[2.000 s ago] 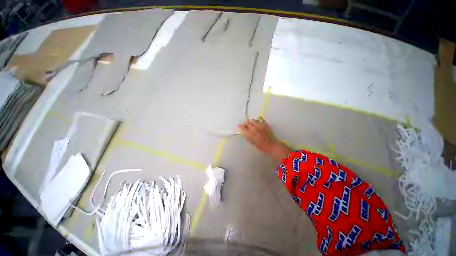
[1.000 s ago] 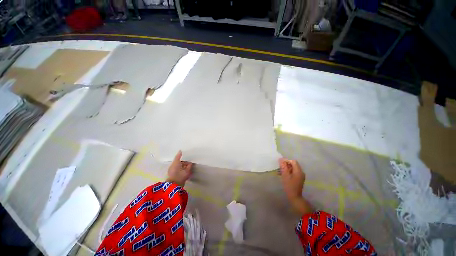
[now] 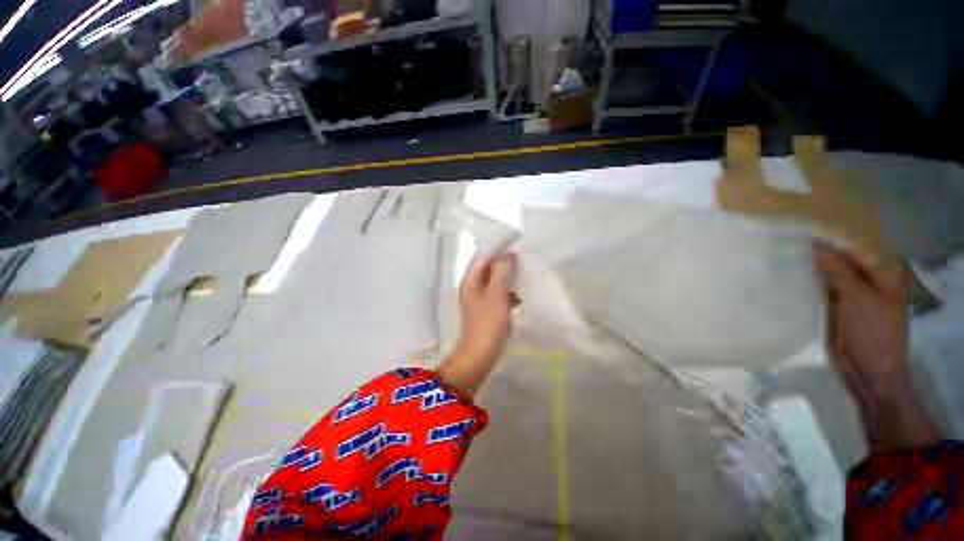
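Observation:
A pale grey-white cut panel (image 3: 687, 280), blurred by motion, is stretched between my hands over the right part of the table. My left hand (image 3: 488, 306) grips its left edge. My right hand (image 3: 869, 306) grips its right side. The panel's lower edge hangs above the tabletop. Another pale panel (image 3: 359, 275) with dark slits lies flat on the table to the left of my left hand.
A brown cardboard template (image 3: 793, 196) lies behind the held panel at the right. Blurred white strip scraps (image 3: 756, 454) lie below it. A layered stack (image 3: 37, 407) and folded white pieces (image 3: 153, 497) are at the left. Shelves (image 3: 396, 79) stand beyond the table.
My hands have moved right with the panel, raising it off the table. The view has shifted right and up, showing more shelves and the whole two-pronged template.

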